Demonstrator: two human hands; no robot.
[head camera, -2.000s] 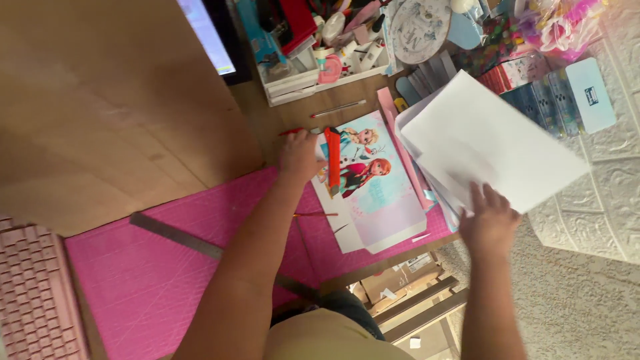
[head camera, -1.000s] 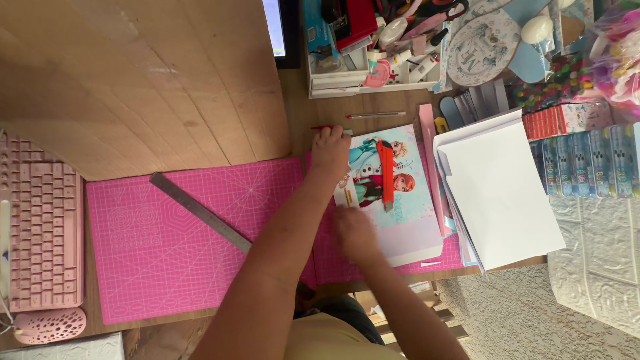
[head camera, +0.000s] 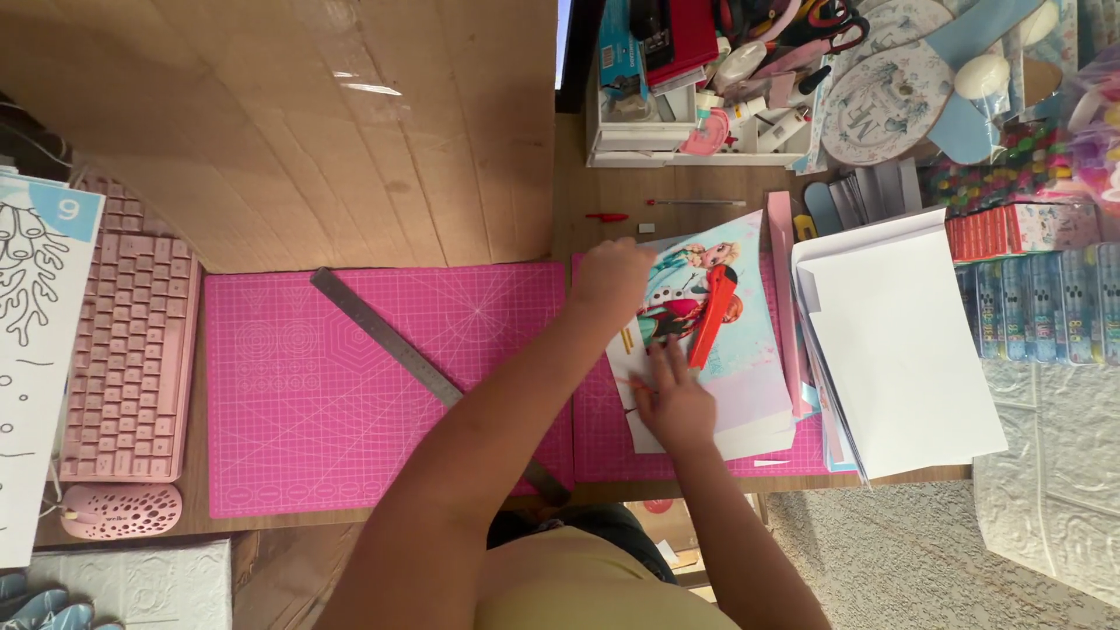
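Note:
A printed sheet (head camera: 739, 337) with cartoon figures lies at a tilt on the right pink cutting mat (head camera: 599, 442). My left hand (head camera: 612, 276) is closed at its upper left edge and seems to pinch it; the fingertips are partly hidden. Lower on the sheet rests my right hand (head camera: 682, 402), fingers apart, its fingertips beside a red tool (head camera: 714, 319) with a black end, probably a cutter knife. White layers show under the sheet's lower edge. A metal ruler (head camera: 385, 337) lies diagonally across the left mat (head camera: 271, 394), partly under my left forearm.
White papers (head camera: 901, 350) are stacked at right, beside a pink strip (head camera: 783, 306). A pen (head camera: 696, 203), a red cap (head camera: 606, 217) and a small white block (head camera: 646, 227) lie above. Cardboard (head camera: 394, 157), a pink keyboard (head camera: 131, 350), a mouse (head camera: 122, 511) and a filled organizer (head camera: 630, 140) surround the mats.
My right hand was on the white papers two seconds ago, then blurred near the printed sheet's left edge; now it rests on the sheet. The sheet has turned and its upper part has shifted.

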